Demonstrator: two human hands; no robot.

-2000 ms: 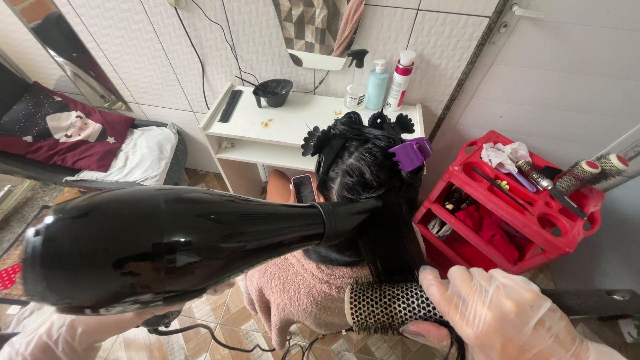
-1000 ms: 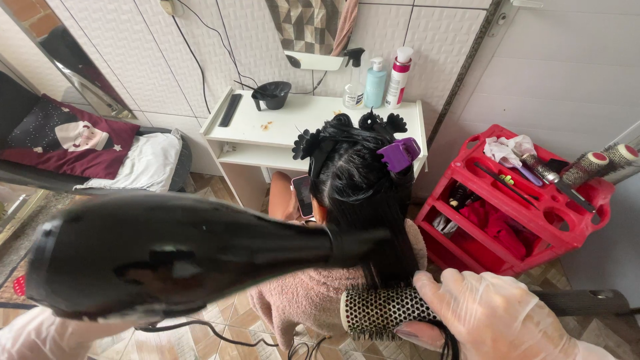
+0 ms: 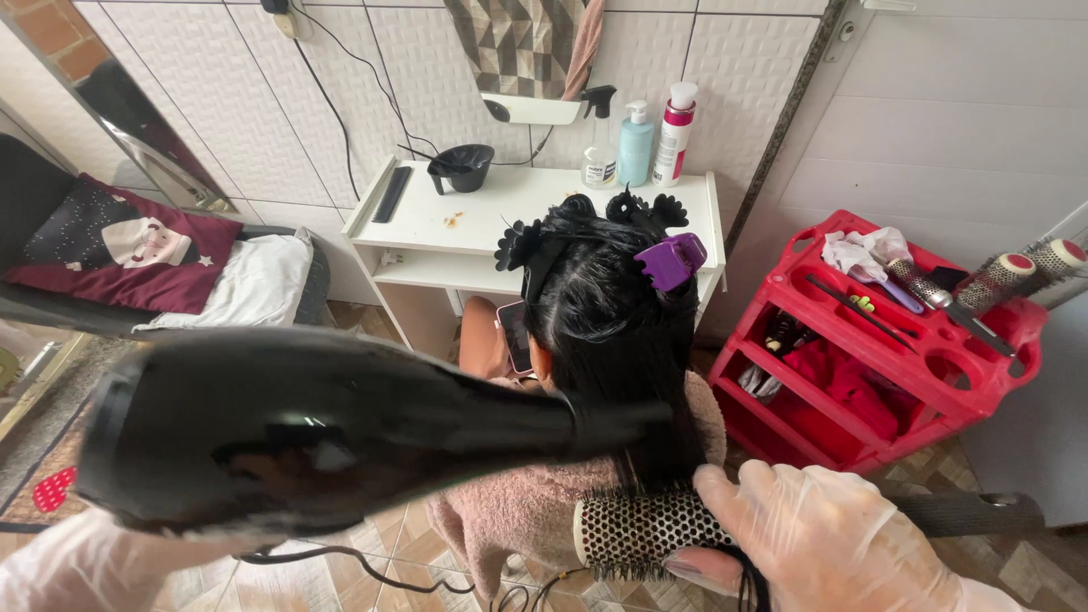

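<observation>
A black hair dryer (image 3: 323, 433) spans the left and middle of the head view. My left hand (image 3: 110, 561), in a clear glove, is under its rear end; the handle and most of the fingers are hidden. The nozzle points right, over the dark hair (image 3: 612, 365) of a seated person. My gloved right hand (image 3: 816, 535) grips a round metal-barrel brush (image 3: 646, 531), with a strand of hair over the barrel and between the fingers. A purple claw clip (image 3: 671, 260) and several black flower-shaped clips (image 3: 518, 245) hold up the upper hair. A pink towel (image 3: 510, 518) covers the shoulders.
Ahead stands a white shelf table (image 3: 510, 195) with a black comb (image 3: 392, 194), a black bowl (image 3: 461, 167) and bottles (image 3: 635, 144). A red trolley (image 3: 858, 365) with round brushes is at right. A cushioned chair (image 3: 297, 280) stands at left. A black cord (image 3: 365, 565) crosses low in view.
The seated person's head appears turned or tilted slightly compared with two seconds ago. The dryer nozzle has moved a little lower along the hair. The right hand keeps its grip on the brush.
</observation>
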